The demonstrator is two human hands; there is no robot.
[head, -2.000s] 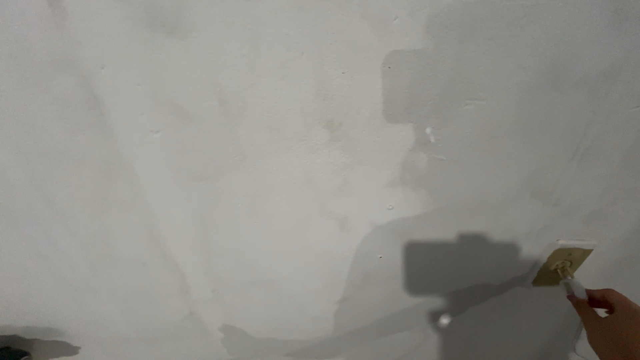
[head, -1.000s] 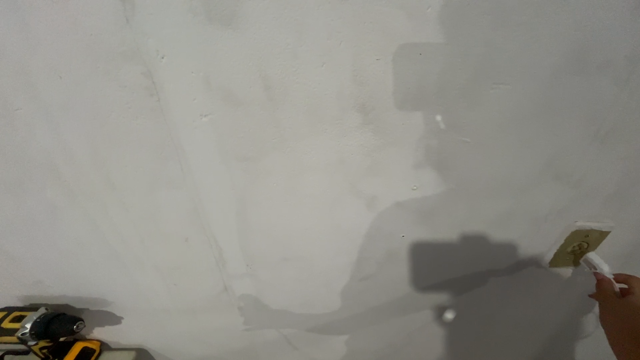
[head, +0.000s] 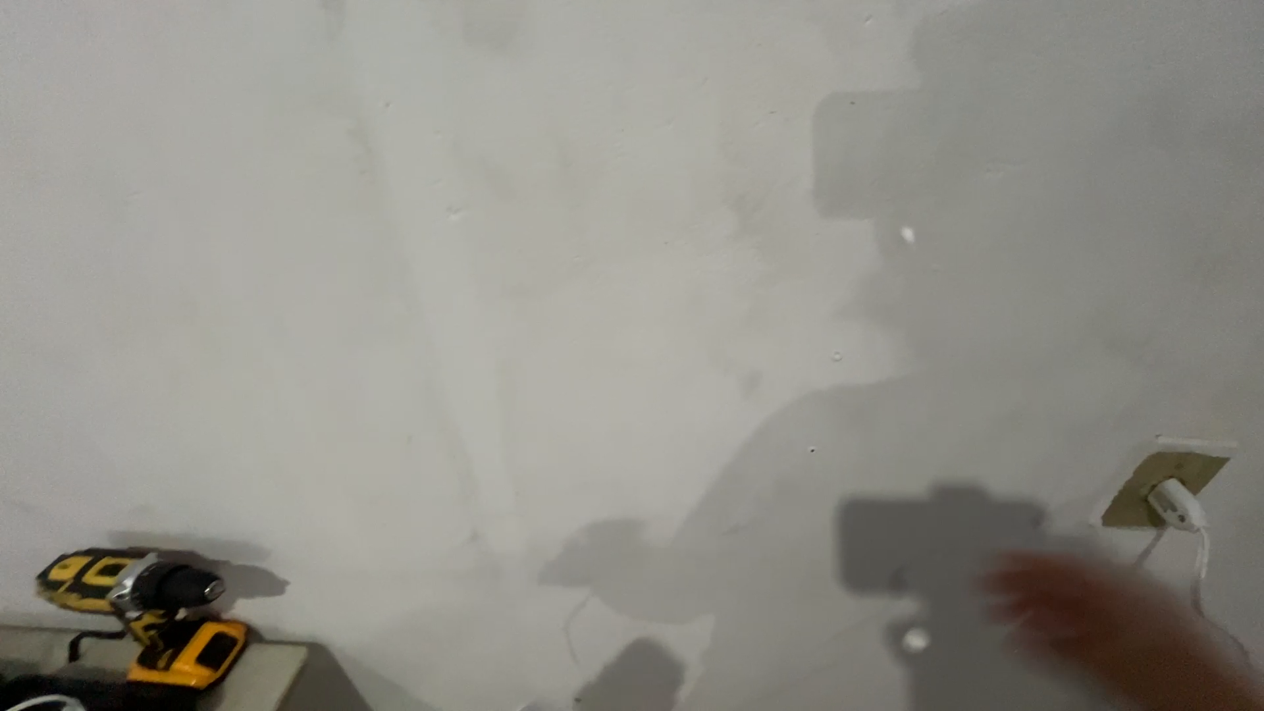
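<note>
My right hand (head: pixel 1071 612), blurred by motion, is at the lower right in front of the wall, below and left of the wall outlet. Whether its fingers are apart or closed is not clear. A white plug (head: pixel 1175 504) sits in the outlet, its thin cord hanging down. The outlet's yellowish cover plate (head: pixel 1197 472) is tilted in the view. My left hand is out of view.
At the lower left, a yellow and black cordless drill (head: pixel 158 602) stands on a pale surface's corner (head: pixel 281 667). Part of a white cord lies beside it at the frame's edge. Shadows fall across the grey-white wall (head: pixel 612 316), which has small holes and marks.
My right hand has let go of the white plug at the outlet and moved left and down. The view has shifted, so the drill and the corner under it show more fully.
</note>
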